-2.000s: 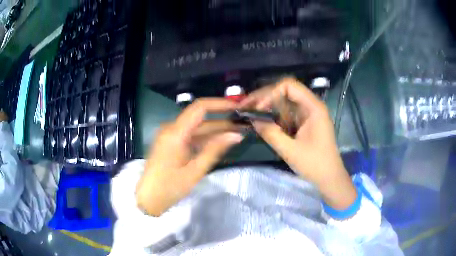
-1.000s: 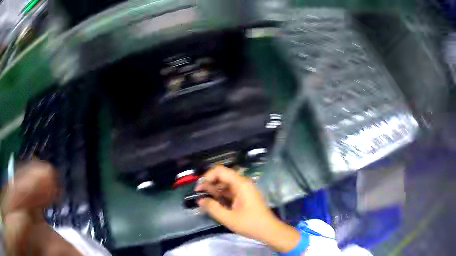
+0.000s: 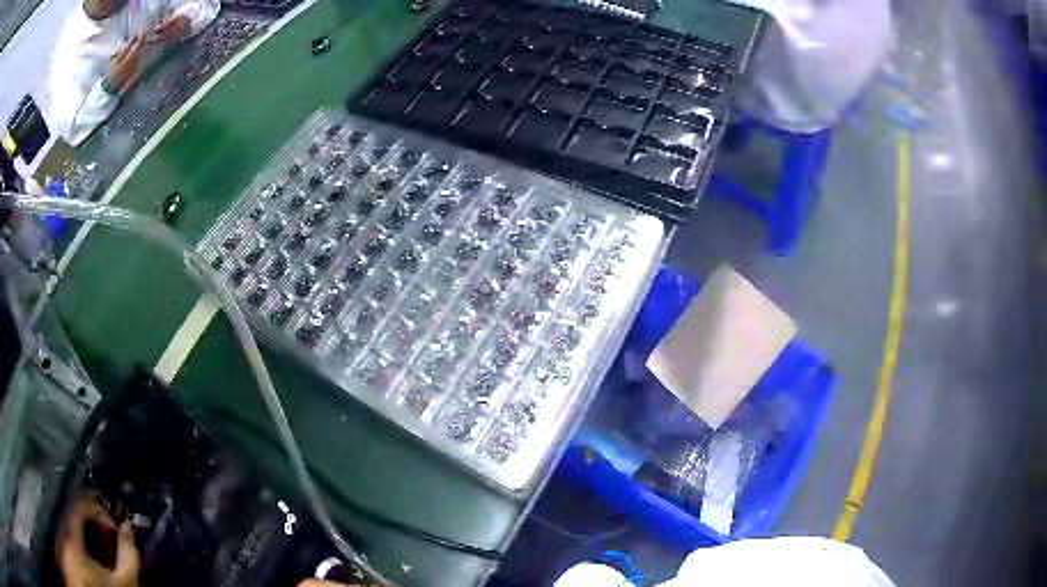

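The black machine (image 3: 235, 510) is at the lower left, tilted in the view and cut off by the bottom edge. My left hand (image 3: 98, 553) is small and dark at the lower left, over the machine, with fingers curled. A small pale bit shows at its fingertips, but whether they grip it is unclear. Only a sliver of skin, apparently my right hand (image 3: 327, 582), shows at the bottom edge. Its blue wrist strap (image 3: 621, 564) and white sleeve show farther right. The clear blister tray (image 3: 574, 396) with many small filled pockets lies in the centre.
A black blister tray (image 3: 551, 86) lies beyond the clear one. A translucent hose (image 3: 247, 344) curves past the machine. A blue bin (image 3: 804, 441) holding card and packaging stands on the floor at right. Another person's hands and sleeve are upper left; a white-clothed person is by a blue stool (image 3: 792, 189).
The view has swung right, bringing the clear tray to the centre and the machine to the lower left. My left hand is now over the machine; my right hand is nearly out of view.
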